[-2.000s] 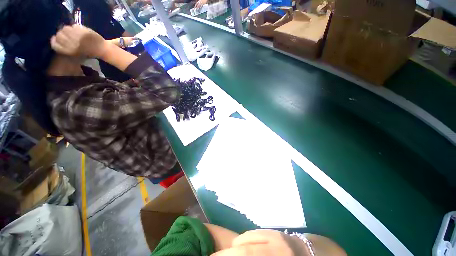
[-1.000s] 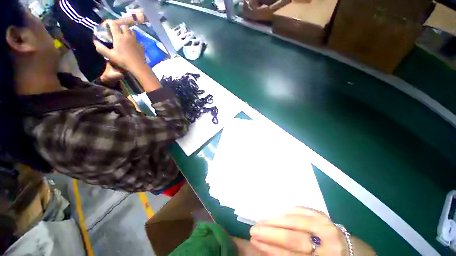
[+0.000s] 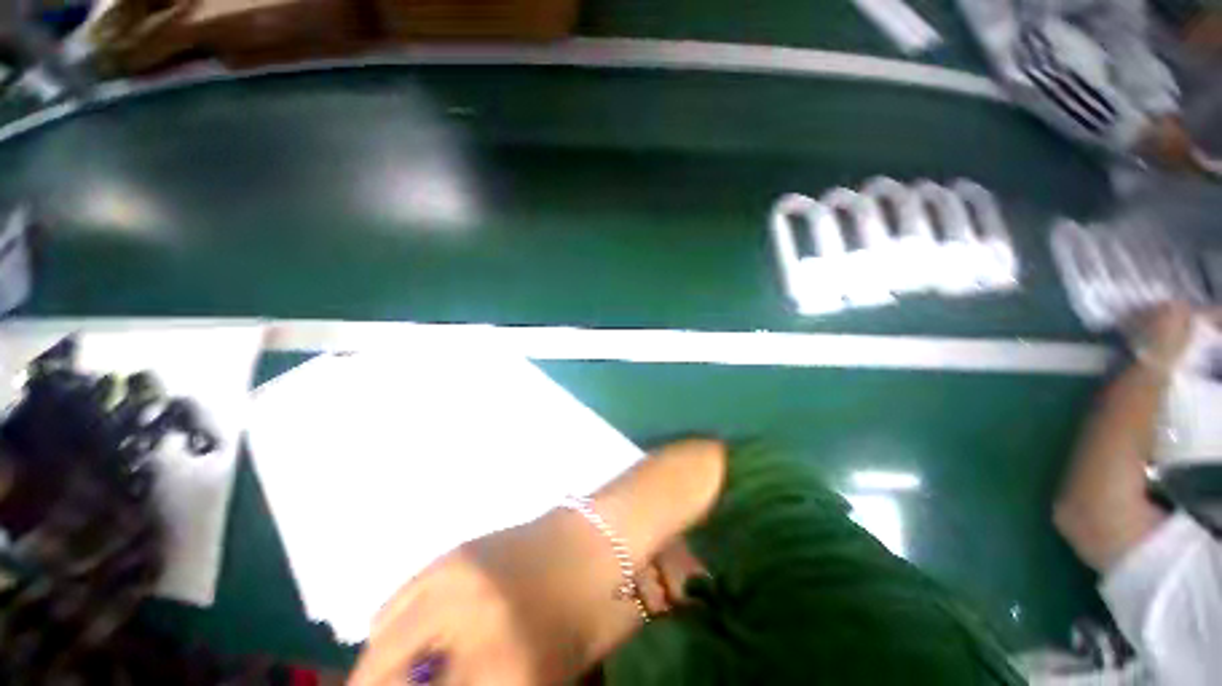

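Observation:
A bright white stack of thin sheets (image 3: pixel 416 469) lies fanned on the green bench, with a stepped left edge. My right hand (image 3: pixel 462 616), with a ring and a bracelet, reaches over its lower edge. It is blurred, and its fingers are cut off by the bottom edge, so its grip is hidden. A finger-like patch of skin below the bracelet may be my left hand (image 3: pixel 666 579); most of it is hidden. Several white loop-shaped units (image 3: pixel 898 255) stand in a row beyond the white strip.
Black small parts (image 3: pixel 134 416) lie on a white sheet (image 3: pixel 201 523) at left, beside a blurred plaid sleeve. At right, another worker's hand (image 3: pixel 1163 332) touches more white loop units (image 3: pixel 1126 268). A cardboard carton (image 3: pixel 469 16) is across the line.
The view has swung right, bringing the row of loop units and the right-hand worker into sight. The white stack and black parts now appear farther left. My right hand appears lower left.

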